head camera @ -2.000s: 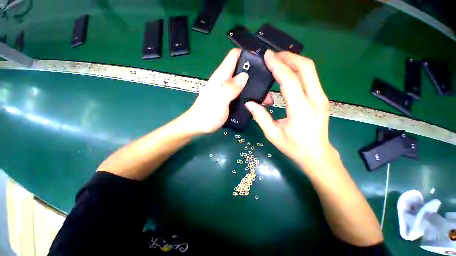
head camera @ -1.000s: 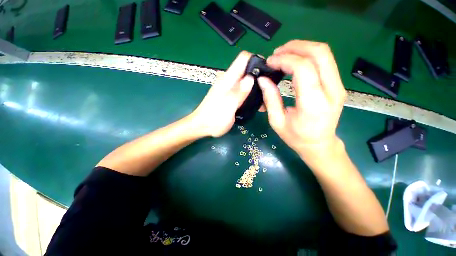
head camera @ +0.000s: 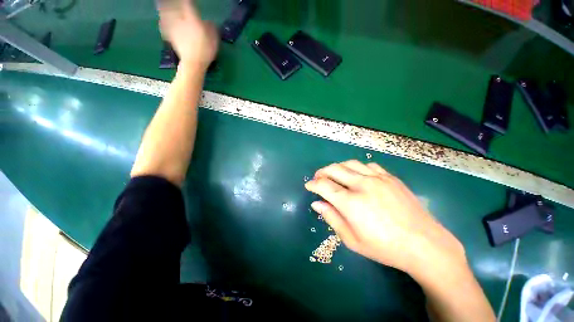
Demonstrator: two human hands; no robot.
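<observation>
My left hand [head camera: 187, 34] is blurred and stretched out over the belt at the upper left. Dark housings show partly beneath it; whether it holds one cannot be told. My right hand [head camera: 384, 217] is low over the worktop, palm down, thumb and fingertips slightly apart, with no housing in it. It partly covers the small pale-gold rings [head camera: 325, 249], which lie in a loose pile below its thumb, with strays around. Black housings lie on the belt, two of them side by side [head camera: 277, 55] at the top centre.
The pale speckled edge rail [head camera: 302, 122] runs between worktop and belt [head camera: 377, 82]. Several housings lie on the belt at right [head camera: 458, 127]. Two crossed housings [head camera: 516, 223] lie on the near worktop. A translucent bag [head camera: 546, 300] is at lower right, a red thing [head camera: 506, 6] at the top.
The housing is no longer between both hands. My left hand has moved up and left over the belt. My right hand has come down to the rings. The view has shifted.
</observation>
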